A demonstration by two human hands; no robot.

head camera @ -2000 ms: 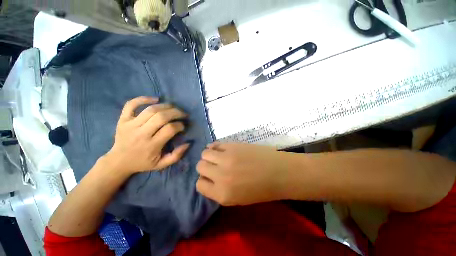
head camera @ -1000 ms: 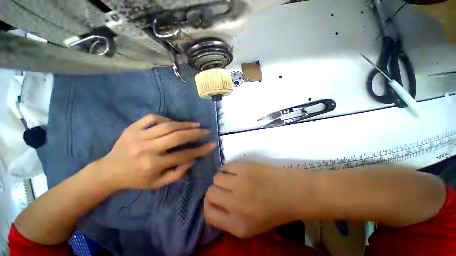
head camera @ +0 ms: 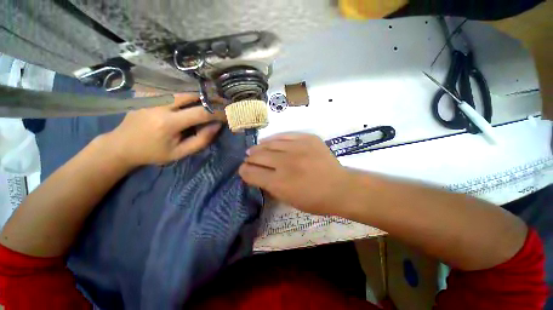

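Note:
The grey-blue trouser cloth (head camera: 164, 224) lies under the sewing machine head (head camera: 145, 30) and hangs over the table's front edge. My left hand (head camera: 173, 130) lies on the cloth left of the cream knob (head camera: 247, 115), its fingertips partly hidden behind machine parts. My right hand (head camera: 291, 169) holds the cloth's right edge between thumb and fingers, just below the knob. The needle and presser foot are hidden behind the knob.
Black thread snips (head camera: 364, 139) lie right of my right hand, partly covered by it. Black-handled scissors (head camera: 462, 91) and a white-handled awl (head camera: 476, 118) lie at the far right. A metal disc (head camera: 278, 102) and brown patch (head camera: 297, 94) are beside the knob. White cloth (head camera: 21, 148) is far left.
Both hands have moved up towards the machine with the cloth. My left hand has gone partly under the head. The cloth has shifted up and bunched below the hands.

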